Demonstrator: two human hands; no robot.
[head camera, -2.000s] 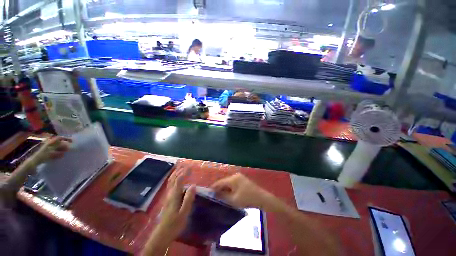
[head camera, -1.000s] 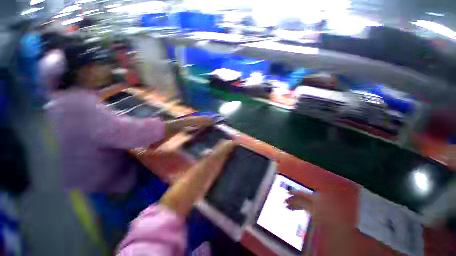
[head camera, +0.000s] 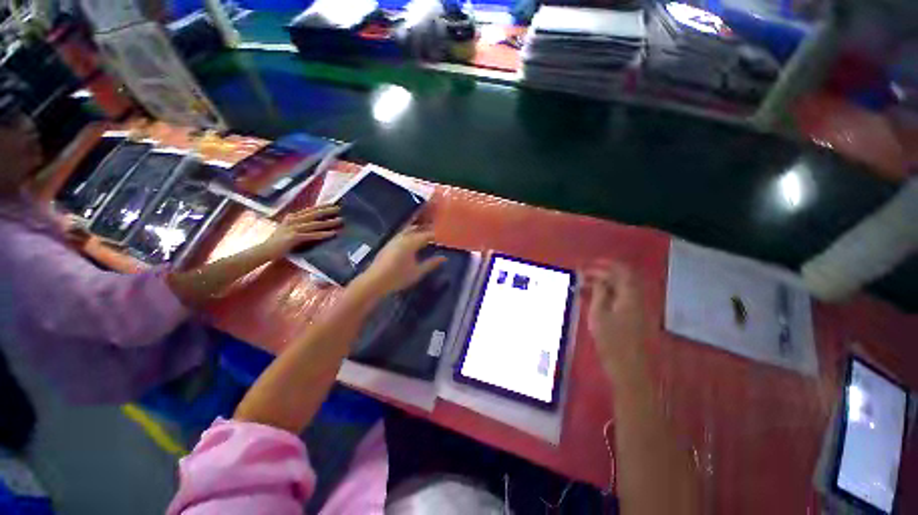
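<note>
A tablet with a lit white screen and black border (head camera: 516, 328) lies on a whitish sleeve in front of me. A dark tablet back with a small white label (head camera: 411, 337) lies face-down to its left, also on a sleeve. My left hand (head camera: 405, 264) is over the dark tablet's upper left part, fingers spread, gripping nothing. My right hand (head camera: 611, 302) is beside the lit tablet's upper right edge, fingers bent and blurred. Whether it holds something small cannot be told. A thin white cord (head camera: 608, 443) shows near the bench's front edge.
Another labelled dark tablet (head camera: 367, 223) has a neighbouring worker's hand (head camera: 307, 229) at its edge. A colourful-screen tablet (head camera: 282, 166) and several bagged dark tablets (head camera: 129, 191) lie further left. A printed sheet (head camera: 740, 302) and another lit tablet (head camera: 873, 433) lie right. The green belt (head camera: 483, 131) runs behind.
The view has swung back right and down. My left hand has drawn back from the left onto the dark tablet. My right hand has moved off the lit screen to its right edge.
</note>
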